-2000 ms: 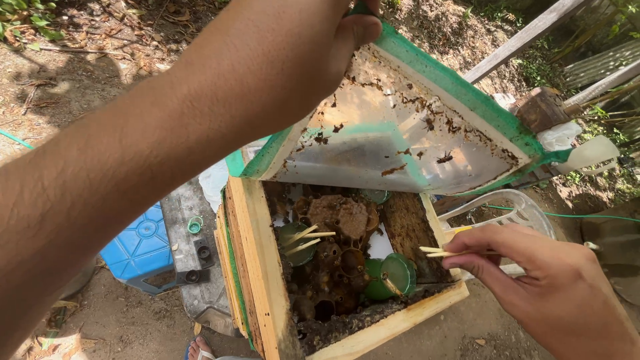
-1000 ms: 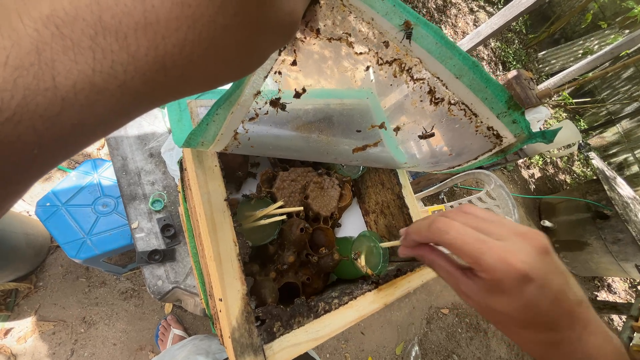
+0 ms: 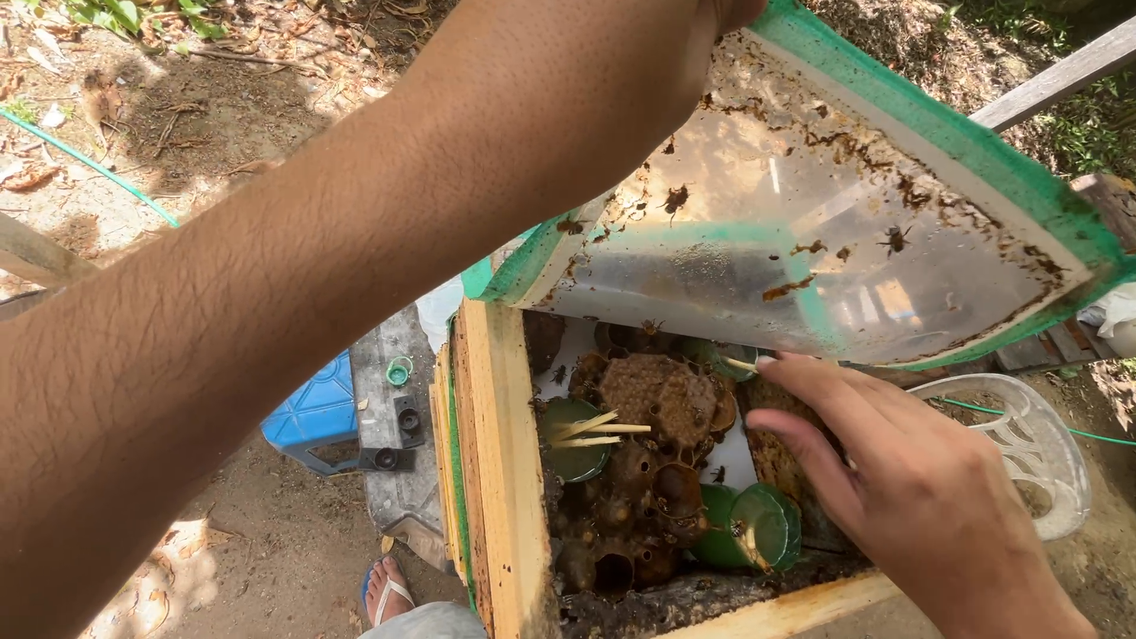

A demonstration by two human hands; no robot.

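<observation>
My left hand [image 3: 732,13], mostly cut off by the top edge, holds up a clear plastic sheet [image 3: 719,266] with green cloth edging and brown residue; a few bees cling to it. Below is an open wooden bee hive box [image 3: 508,461] with brown brood comb [image 3: 661,395] and rounded wax pots [image 3: 679,490]. My right hand [image 3: 896,470] is over the box's right side, its index fingertip at a pale wooden stick [image 3: 741,365] by a green cup at the back. Another green cup [image 3: 575,444] holds several sticks; a further green cup [image 3: 768,528] stands near the front.
At left are a blue plastic stool [image 3: 315,417] and a grey surface [image 3: 386,355] bearing a green ring [image 3: 399,371] and small black parts [image 3: 408,422]. A clear plastic basket [image 3: 1056,470] is at right. A sandalled foot [image 3: 388,590] shows below.
My right hand has moved from the front green cup towards the back of the box. A stick now shows at the back cup. My left hand still holds up the sheet.
</observation>
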